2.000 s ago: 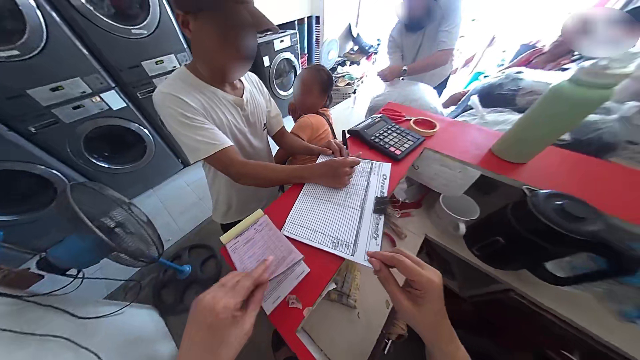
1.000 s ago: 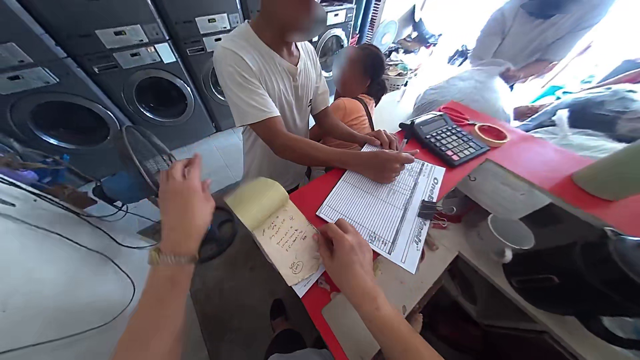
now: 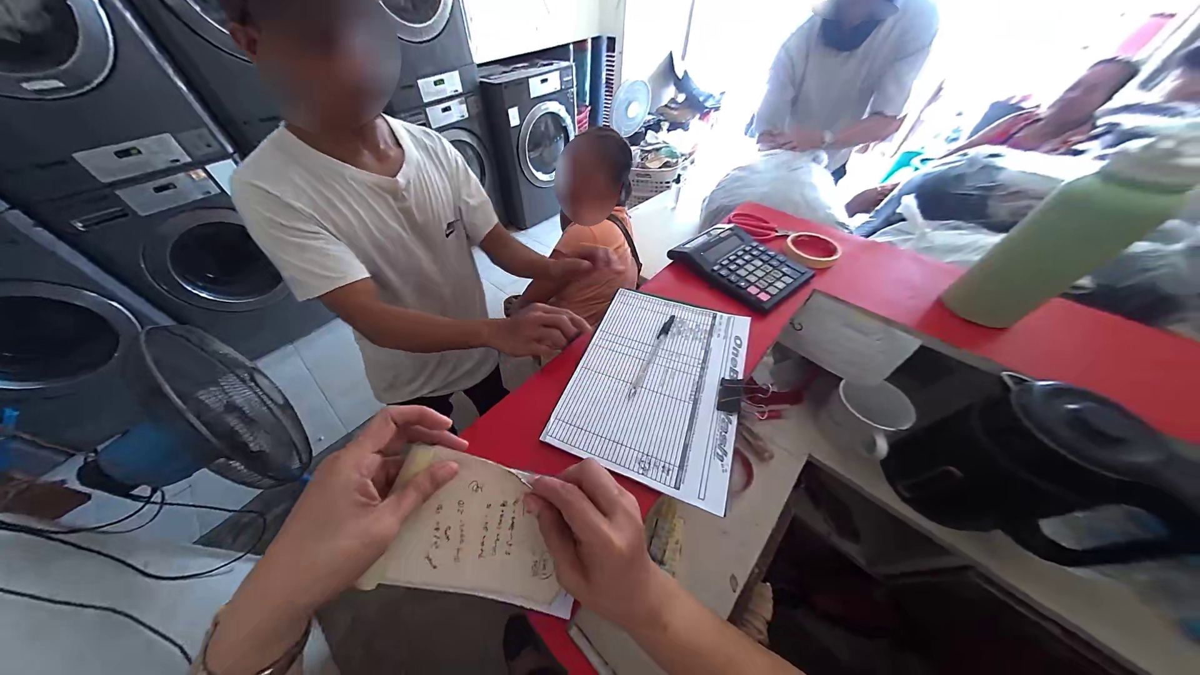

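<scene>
My left hand [image 3: 398,478] grips the bound end of a paper receipt pad [image 3: 469,534] whose cream sheet bears handwriting. My right hand [image 3: 586,525] pinches the pad's far right edge between thumb and finger. Beyond it a printed form [image 3: 623,403] with ruled rows lies on the red counter, held by a black binder clip [image 3: 731,395]. A pen [image 3: 652,354] rests on the form. Past the form sit a calculator [image 3: 741,266], red-handled scissors [image 3: 755,225] and a roll of tape [image 3: 813,249].
A person in a white shirt [image 3: 375,244] stands across the counter, a smaller person in orange [image 3: 591,253] beside. At right are a green bottle [image 3: 1059,248], a white mug [image 3: 872,412] and a black electric kettle [image 3: 1041,469]. A fan [image 3: 220,403] stands at left; dryers line the wall.
My left hand has come back to the pad, which it was off one second ago. The pen, earlier in the other person's hand, now lies on the form; that person's hands have left the paper.
</scene>
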